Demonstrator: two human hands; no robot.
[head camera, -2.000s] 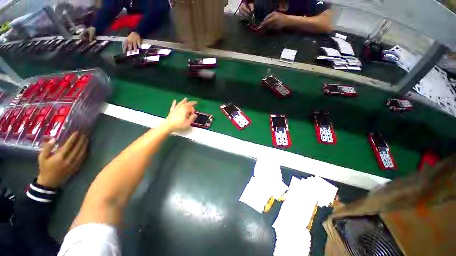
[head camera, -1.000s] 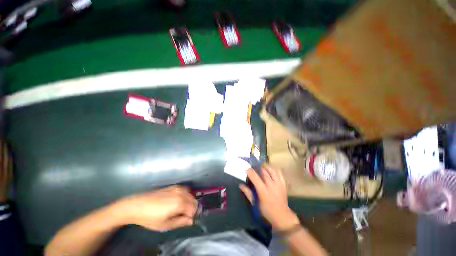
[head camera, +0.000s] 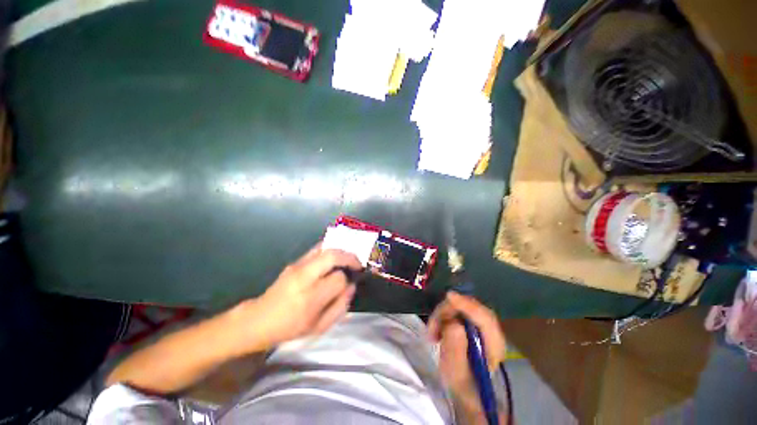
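A red-edged phone assembly lies on the dark green bench in front of me, its black area to the right. A white LCD module lies over its left end. My left hand has its fingertips on the white module and the phone's left end. My right hand holds a soldering iron with a blue handle; its metal barrel points up, to the right of the phone and apart from it.
Another phone assembly lies at the upper left. White LCD modules with orange strips lie overlapping at the top. On the right are a black fan, a cardboard mat and a red-banded wire reel.
The view has shifted down and closer to the bench. My right hand has left the white modules and taken hold of the soldering iron. A white module now lies over the phone at my left hand.
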